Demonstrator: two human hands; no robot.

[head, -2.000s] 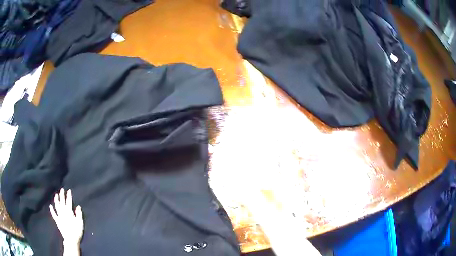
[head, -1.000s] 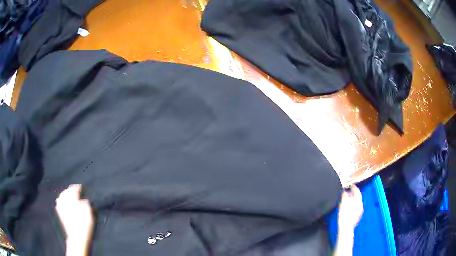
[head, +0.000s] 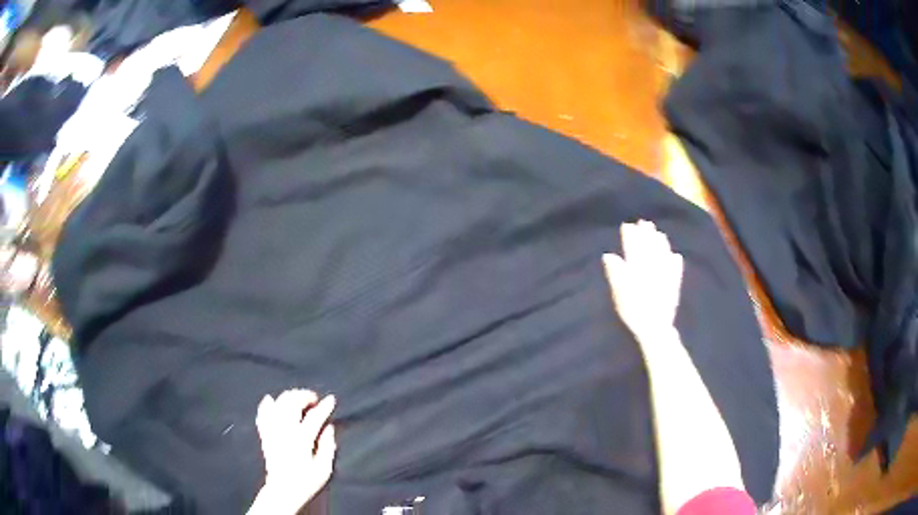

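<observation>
A large matt black coat [head: 403, 251] lies spread over the table in front of me, its cloth creased in long diagonal folds. My left hand [head: 295, 435] is on the cloth near the lower edge of the view, fingers bent and apart; whether it pinches any cloth I cannot tell. My right hand [head: 647, 274] lies flat on the right part of the coat with fingers extended, holding nothing. A small bright cluster, perhaps trim, shows at the bottom edge beside the left hand.
Other black coats [head: 785, 171] lie at the right on the orange-brown table [head: 564, 60]. White paper [head: 111, 101] is at the upper left with a small yellow item near it. Dark garments lie along the top left edge. A crumpled black-and-white heap [head: 45, 362] is at the lower left.
The view has swung left. My right hand has left the coat's right edge and now lies flat on the cloth. My left hand's fingers have spread from a closed shape.
</observation>
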